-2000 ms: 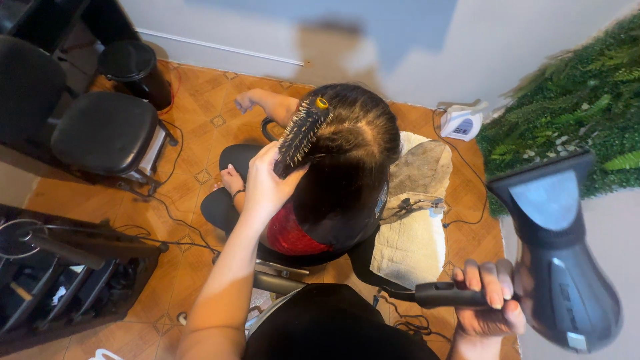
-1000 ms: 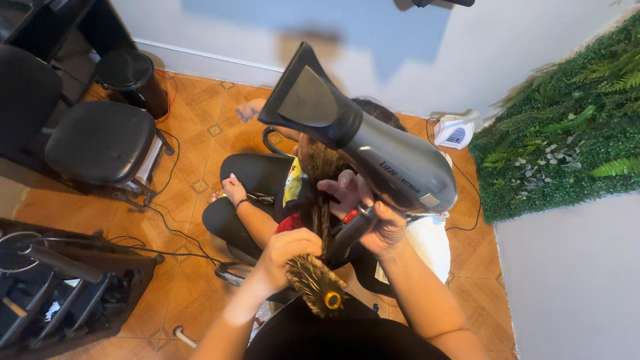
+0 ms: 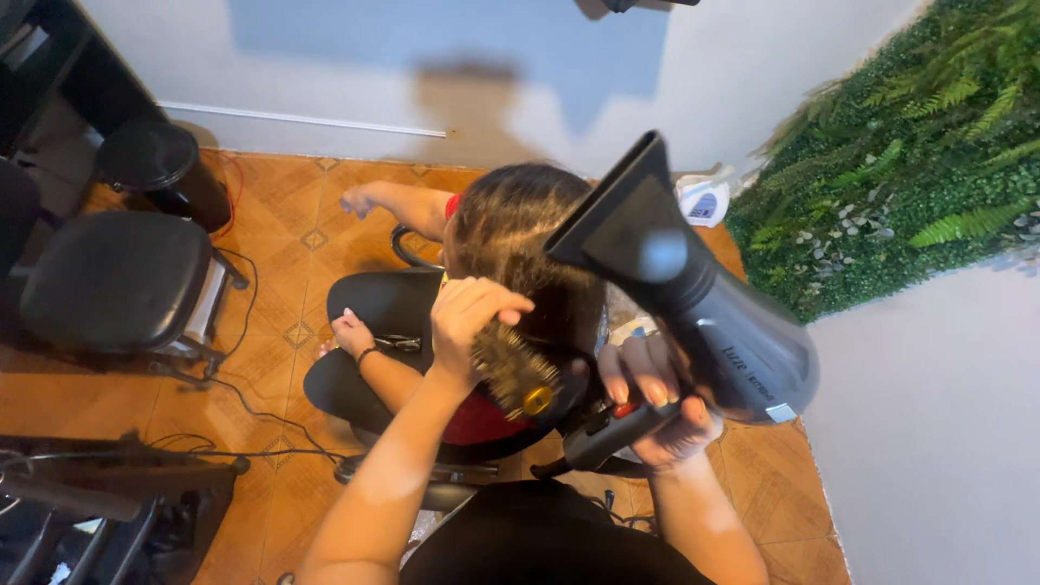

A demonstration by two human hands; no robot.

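Observation:
My left hand point(image 3: 467, 325) is closed around a round hair brush point(image 3: 516, 370), whose bristled barrel points down and to the right, beside the long dark hair point(image 3: 520, 236) of a seated person. In my right hand point(image 3: 658, 390) is the handle of a black hair dryer point(image 3: 707, 317). Its wide flat nozzle points up and to the left, near the right side of the person's head. The person's own hands are apart from mine: one reaches out to the left, the other rests by the leg. Whether the bristles touch the hair I cannot tell.
On the left are a black padded stool point(image 3: 118, 280), a black bin point(image 3: 166, 175) and a dark trolley point(image 3: 195, 504). Cables cross the tiled floor point(image 3: 276, 374). A wall of artificial greenery point(image 3: 894, 162) rises at the right, near a white container point(image 3: 703, 199).
Two seconds ago the brush was up at the crown and the dryer off to the right. The dryer swung left over the head, then back slightly right; the brush has come down from the crown.

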